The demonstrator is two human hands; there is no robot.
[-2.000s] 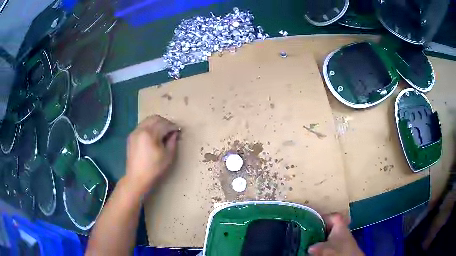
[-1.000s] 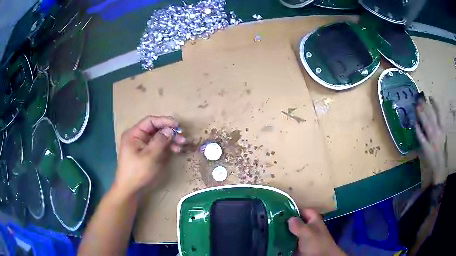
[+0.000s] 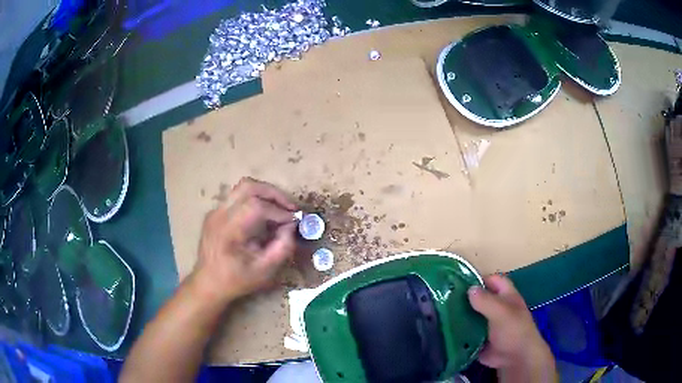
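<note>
A glossy green housing (image 3: 329, 329) with a pale rim and a dark recessed middle is at the near edge, tilted. My right hand (image 3: 512, 325) grips its right end, thumb on top. My left hand (image 3: 250, 236) pinches a small silver fitting (image 3: 298, 215) between thumb and fingertips, beside the upper of two small round dishes (image 3: 312, 226). I cannot tell if the fitting touches the dish. The lower dish (image 3: 323, 259) lies just below. A white paper pad (image 3: 298, 318) shows partly behind the housing's left end.
A heap of silver fittings (image 3: 258, 45) lies at the back. Green shells (image 3: 101, 168) crowd the left. More housings (image 3: 499, 75) are at the back right. Stained cardboard (image 3: 381, 112) covers the middle. Another person's forearm (image 3: 658, 262) is at the right edge.
My left hand has moved right with the fitting to the upper dish. The green housing has shifted right and tilted in my right hand. The housing at far right has left the cardboard.
</note>
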